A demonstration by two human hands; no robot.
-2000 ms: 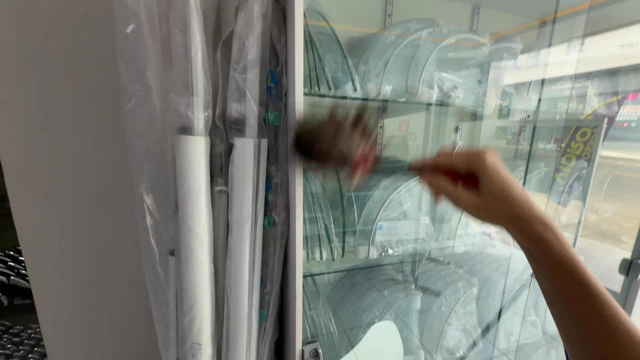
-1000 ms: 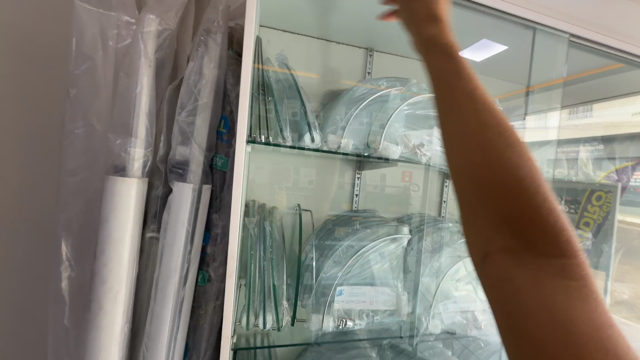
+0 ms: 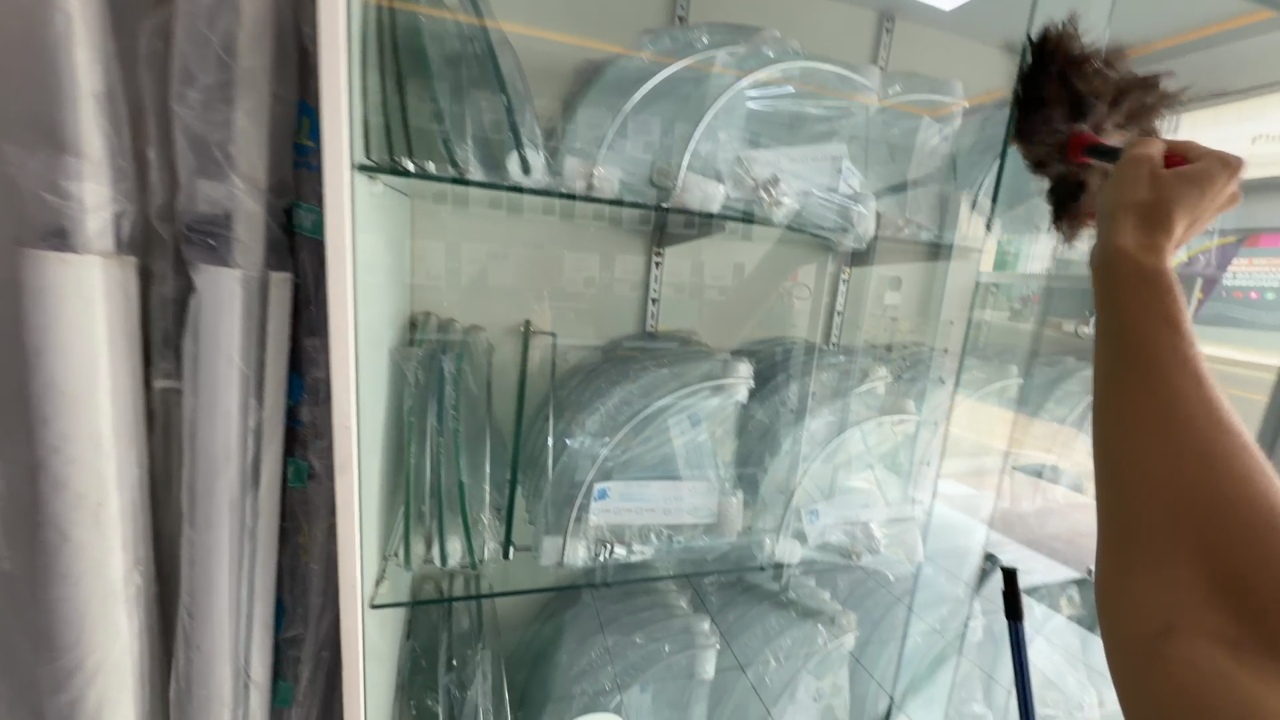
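Observation:
At the upper right, my right hand [image 3: 1165, 195] is closed around the red and black handle of a feather duster [image 3: 1085, 110]. The duster's brown feathers are at the glass door [image 3: 960, 330] of a display cabinet; whether they touch it cannot be told. Behind the glass, wrapped curved glass shelves [image 3: 650, 440] stand upright in rows. My left hand is out of view.
Plastic-wrapped white rolls or tubes [image 3: 85, 450] stand along the left, beside the cabinet's white frame [image 3: 340, 350]. Glass shelf boards [image 3: 560, 588] cross the cabinet. A blue pole with a black end [image 3: 1015, 640] shows at the lower right, perhaps as a reflection.
My right hand, near the top edge one second ago, is now lower and farther right. The duster, out of sight then, shows again. The view has shifted.

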